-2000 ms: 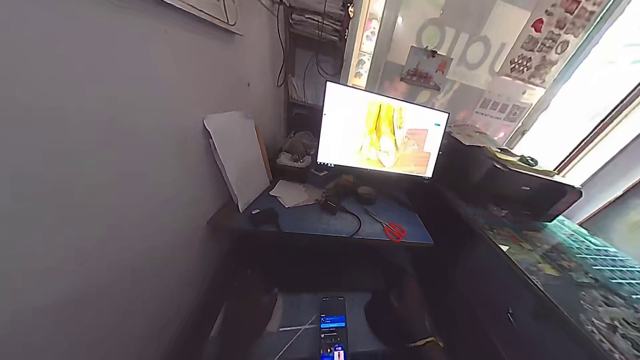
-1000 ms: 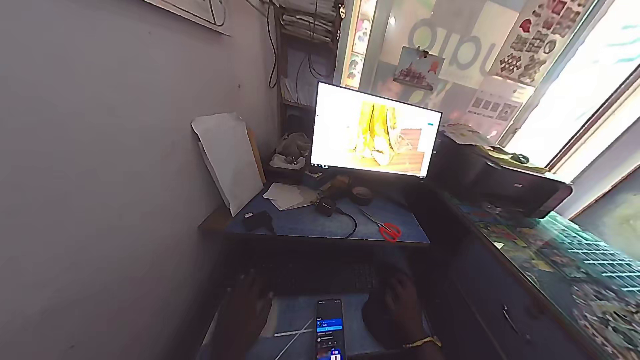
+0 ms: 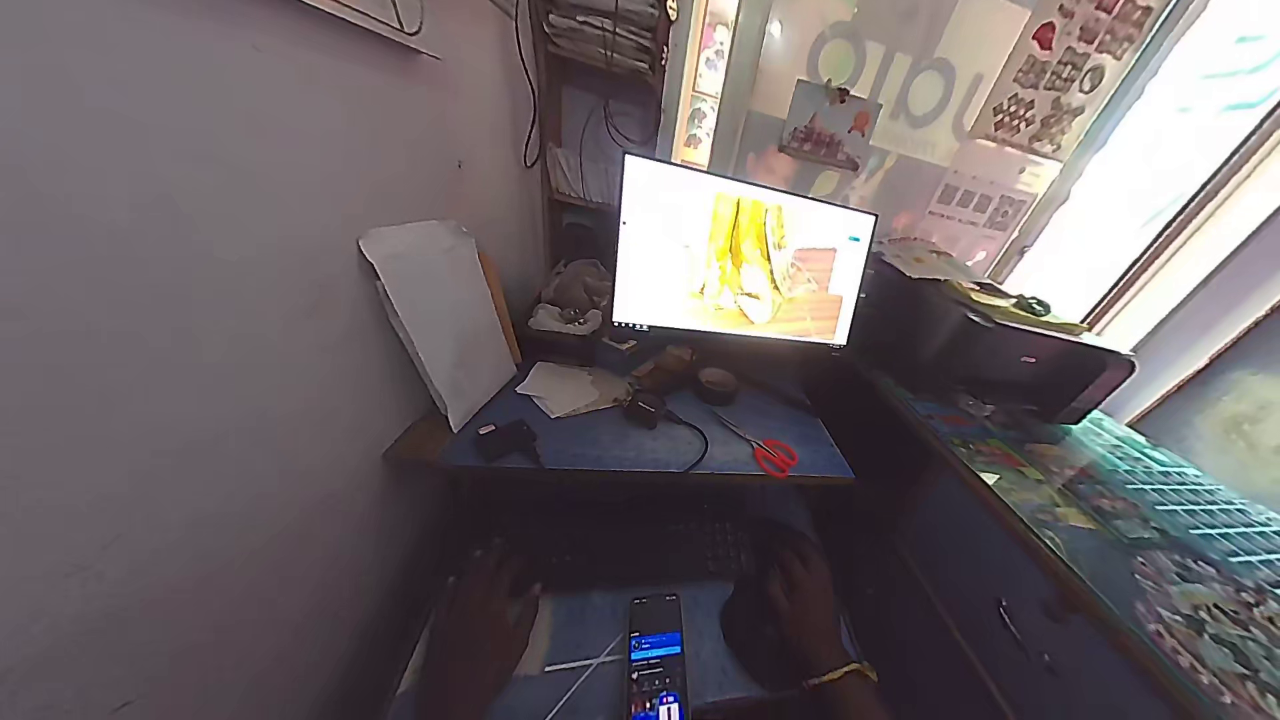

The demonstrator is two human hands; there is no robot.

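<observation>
My left hand (image 3: pixel 487 612) lies at the left end of a dark keyboard (image 3: pixel 640 545) on the lower shelf, its fingers apart and nothing seen in it. My right hand (image 3: pixel 798 590), with a yellow band at the wrist, rests at a dark mouse pad (image 3: pixel 745 625) right of the keyboard. What lies beneath its fingers is too dark to make out. Between the hands a smartphone (image 3: pixel 656 655) with a lit screen lies flat, a white cable (image 3: pixel 590 668) beside it. Beyond them a lit monitor (image 3: pixel 740 260) shows a picture of yellow shapes.
On the blue desktop (image 3: pixel 600 455) are red-handled scissors (image 3: pixel 772 455), papers (image 3: pixel 570 388), a tape roll (image 3: pixel 716 384), a black adapter (image 3: pixel 645 408) with cable and a small black object (image 3: pixel 506 438). White boards (image 3: pixel 440 310) lean on the left wall. A black printer (image 3: pixel 1010 350) stands right on a glass-topped counter (image 3: pixel 1080 510).
Both hands show more plainly than two seconds ago, when they were dark and blurred. The phone, scissors and monitor have kept their places on the desk.
</observation>
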